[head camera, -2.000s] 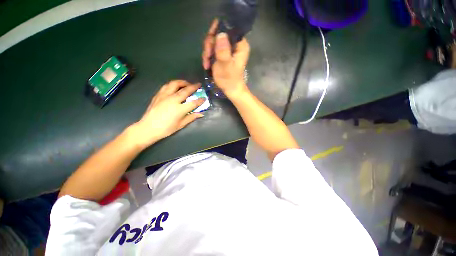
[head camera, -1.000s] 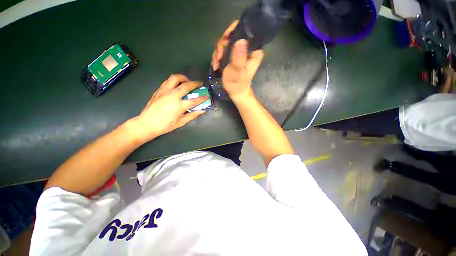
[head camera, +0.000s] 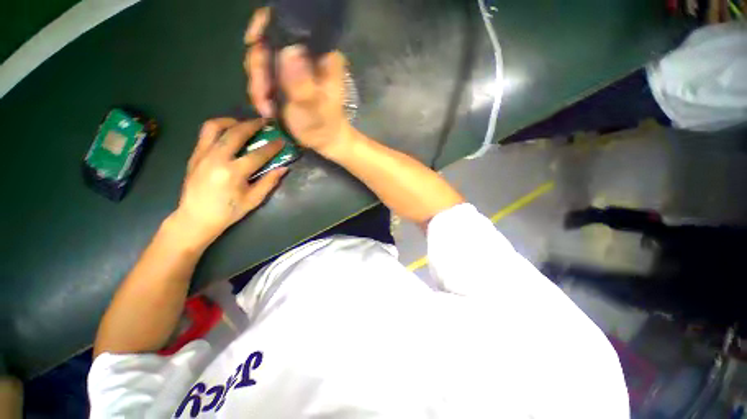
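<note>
The unit being assembled (head camera: 276, 153), green face with black edges, lies on the dark green bench mat. My left hand (head camera: 219, 177) holds it down, its fingers spread over the board. My right hand (head camera: 305, 98) grips the black electric screwdriver (head camera: 307, 24) above the far side of the unit; both are blurred. The screwdriver's tip is hidden by my right hand, so I cannot tell whether it touches the board. The waiting unit (head camera: 117, 149), with a green board and pale square, lies apart at the left. No screws can be made out.
A thin white cable (head camera: 496, 82) runs down the mat (head camera: 393, 74) at the right, beside a dark cord (head camera: 455, 98). A partly hidden round grey dish (head camera: 351, 94) is beside my right hand. Another person's pale sleeve (head camera: 700, 78) is at the far right.
The view has shifted, so bench things sit further left, and the purple-rimmed cylinder is out of the picture. The right hand with the screwdriver is now closer over the unit. The left hand still holds it.
</note>
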